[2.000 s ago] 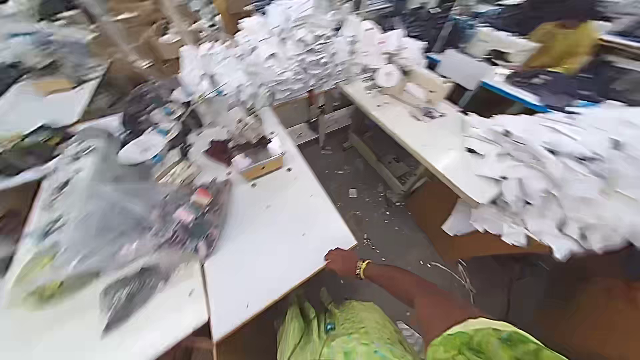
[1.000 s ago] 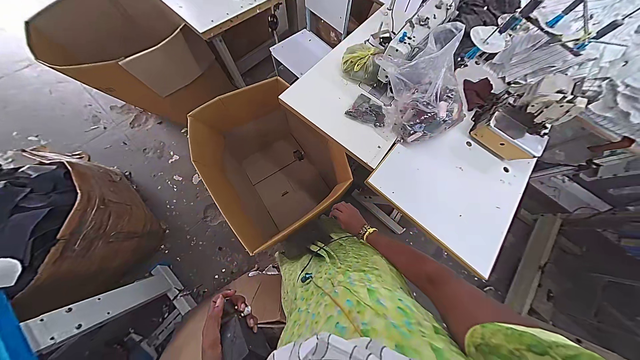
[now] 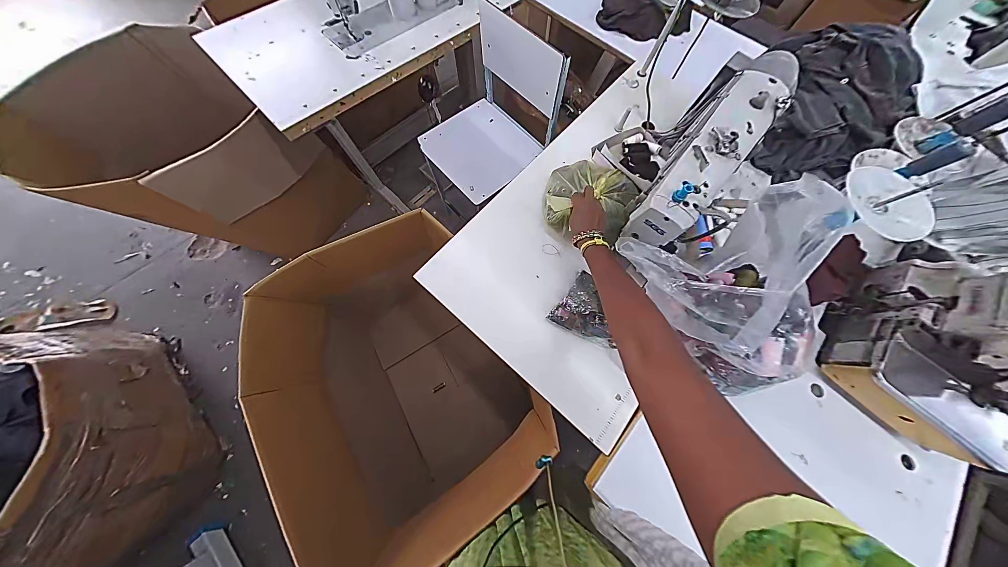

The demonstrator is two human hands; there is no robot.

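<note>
My right hand (image 3: 587, 213), with bangles at the wrist, is closed on the gathered top of a yellowish plastic bag (image 3: 563, 189), which rests on a white sewing table (image 3: 504, 276). Right beside the bag stands an industrial sewing machine (image 3: 693, 157). Under my forearm lies a small clear bag of dark pieces (image 3: 581, 307). A larger clear plastic bag with colored contents (image 3: 756, 315) lies to the right of my arm. My left hand is out of view.
An open cardboard box (image 3: 291, 346) stands against the table's near-left edge. Another large carton (image 3: 189, 134) is at upper left, beside a second sewing table (image 3: 276, 71). A white chair (image 3: 480, 150) stands between tables. A wrapped carton (image 3: 118, 417) with dark cloth sits at left.
My right hand has moved from the near rim of the cardboard box to the yellowish bag and taken hold of it. My left hand has left the view.
</note>
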